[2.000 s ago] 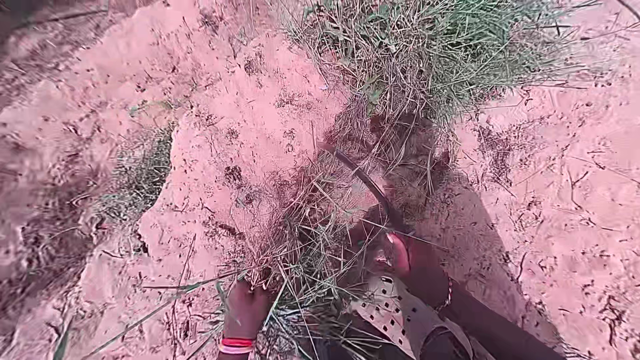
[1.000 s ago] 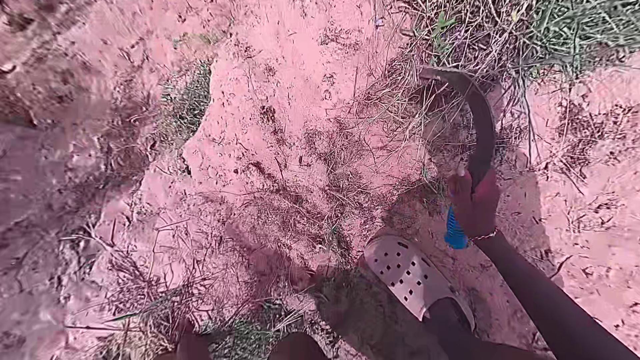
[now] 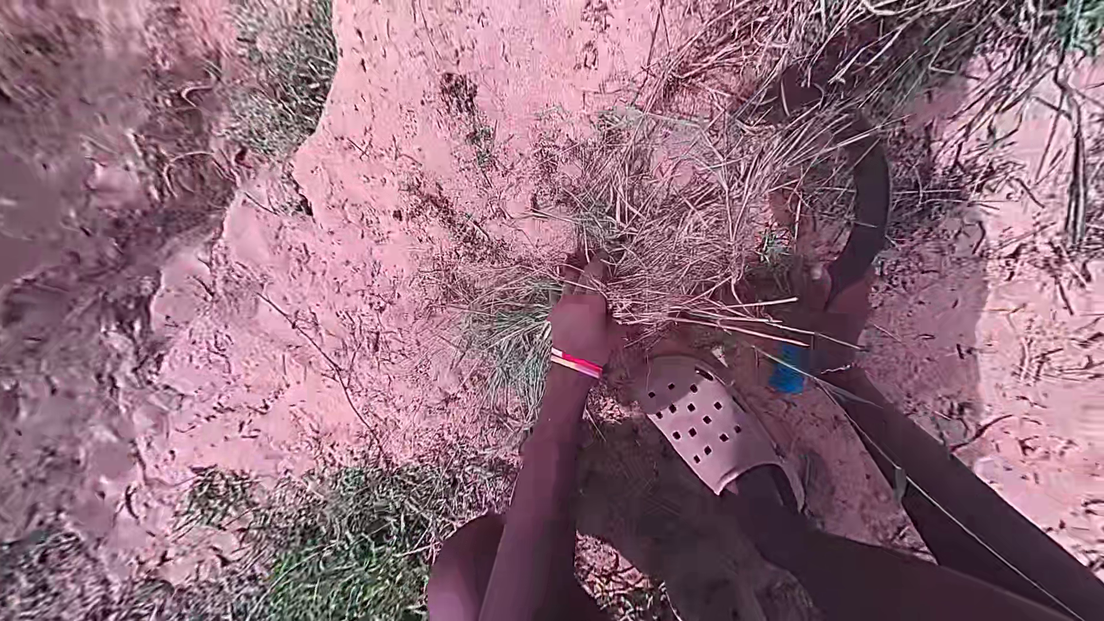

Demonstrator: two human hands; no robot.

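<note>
My left hand [image 3: 582,315], with a red and pale band at the wrist, is closed on a bunch of dry grass [image 3: 681,233] in the middle of the view. Green blades stick out to the left of that hand. At the right, my right hand [image 3: 841,319] grips the handle of a sickle, whose dark curved blade [image 3: 873,203] rises toward the grass at the upper right. The blade's far end is hidden among stems. A blue part of the handle [image 3: 787,369] shows below the hand. Loose stalks lie across in front of the right hand.
A beige perforated clog [image 3: 703,423] on my foot stands just below the grass. Green grass [image 3: 336,569] grows at the lower left, with another tuft [image 3: 285,78] at the upper left. Reddish, uneven soil [image 3: 388,112] surrounds them, dropping to darker ground at the far left.
A second ago my left hand was low at the frame's edge; now it is up beside the clog, on the grass. The sickle's blade has passed in among the stems. The view has shifted.
</note>
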